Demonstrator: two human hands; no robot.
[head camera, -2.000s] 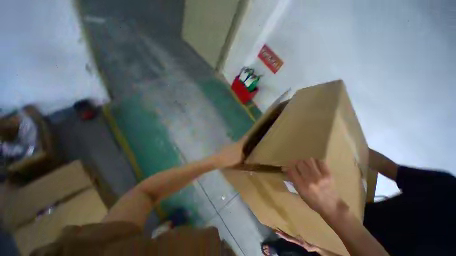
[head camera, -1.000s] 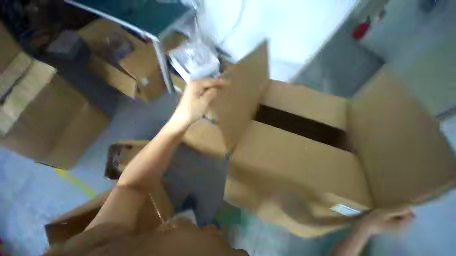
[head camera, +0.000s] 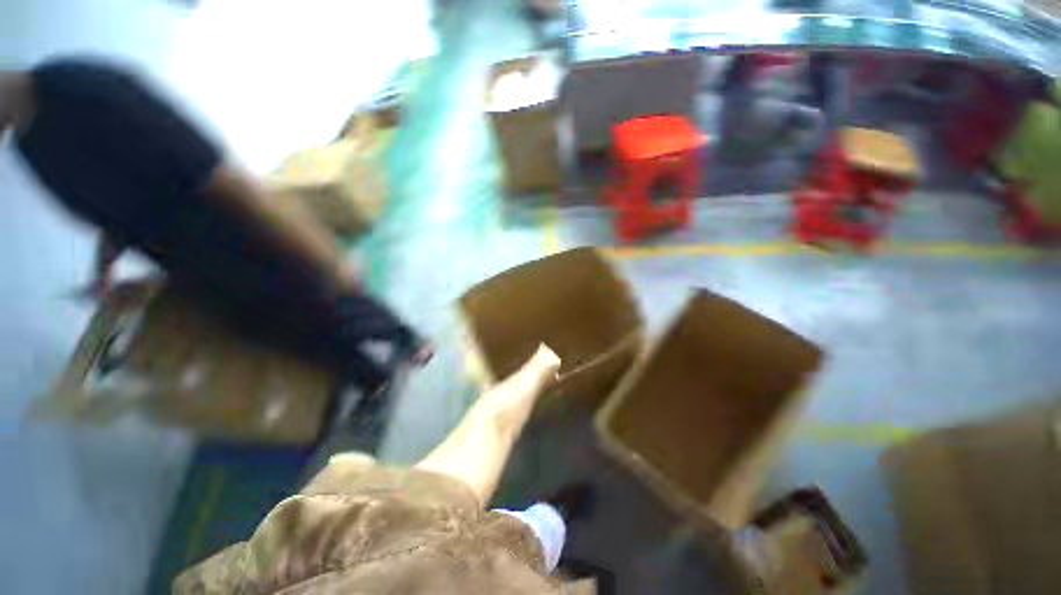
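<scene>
A bare forearm reaches up from my brown clothing, and its hand, which looks like my right hand (head camera: 539, 363), is at the near rim of an open brown carton (head camera: 561, 305). The fingers are blurred but seem to hold the rim. The carton stands tilted in view, and its inside looks empty. A second open carton (head camera: 721, 389) stands beside it on the right, also empty inside. My left hand is not in view.
A person's dark sleeve (head camera: 128, 174) and arm cross the left side over a blurred carton (head camera: 221, 372). A small open box (head camera: 809, 540) and a large carton (head camera: 983, 500) are lower right. Red stools (head camera: 657, 174) stand behind, under a bench.
The view has swung round to stools and other cartons. The large flapped carton between both hands is no longer seen there. My left hand has gone out of view.
</scene>
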